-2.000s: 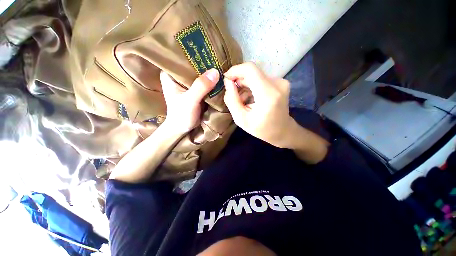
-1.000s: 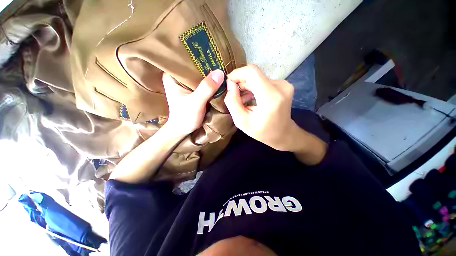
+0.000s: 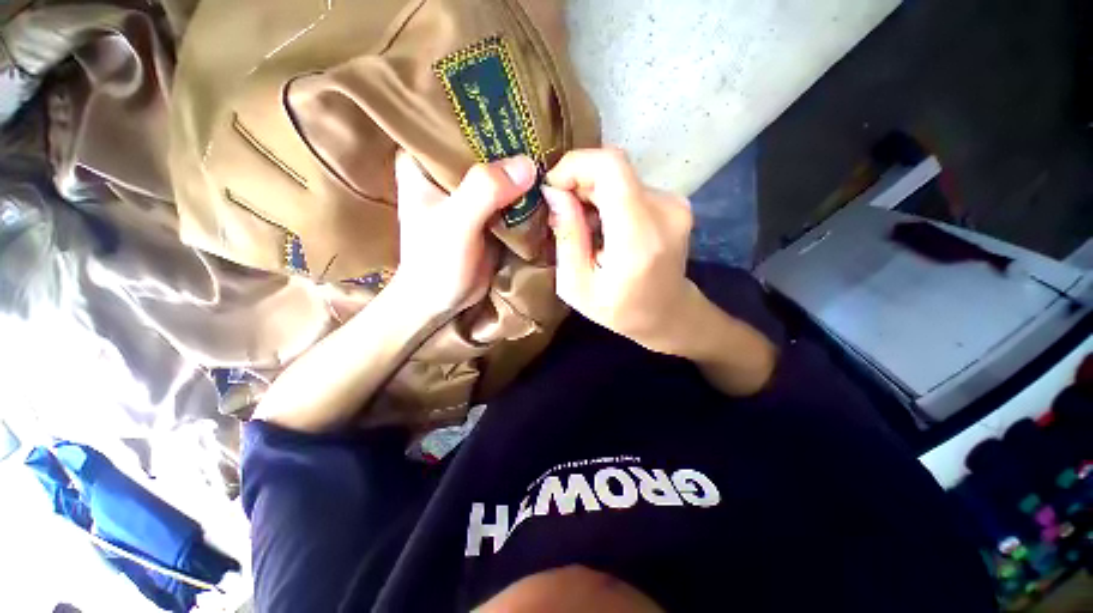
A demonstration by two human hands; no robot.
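Observation:
The dark green brand label [image 3: 485,105] with a yellow-gold border lies on the tan jacket [image 3: 258,90], beside a narrow pocket slit. My left hand [image 3: 450,228] pinches the jacket cloth at the label's lower end, its thumb on top of the label. My right hand [image 3: 623,246] has thumb and forefinger pinched together at the label's lower right edge, touching or nearly touching it. The needle between the right fingertips is too small to make out. The shiny lining [image 3: 180,305] lies wrinkled to the left.
The white worktable [image 3: 671,72] shows beyond the jacket. A blue folded cloth [image 3: 126,509] lies at the lower left. A white side table [image 3: 911,311] at the right bears a dark object, with thread cones [image 3: 1037,479] below it at the lower right.
The right fingers have shifted slightly at the label's edge and the forefinger and thumb look less curled. The jacket and label have moved slightly in view. The left hand keeps its hold.

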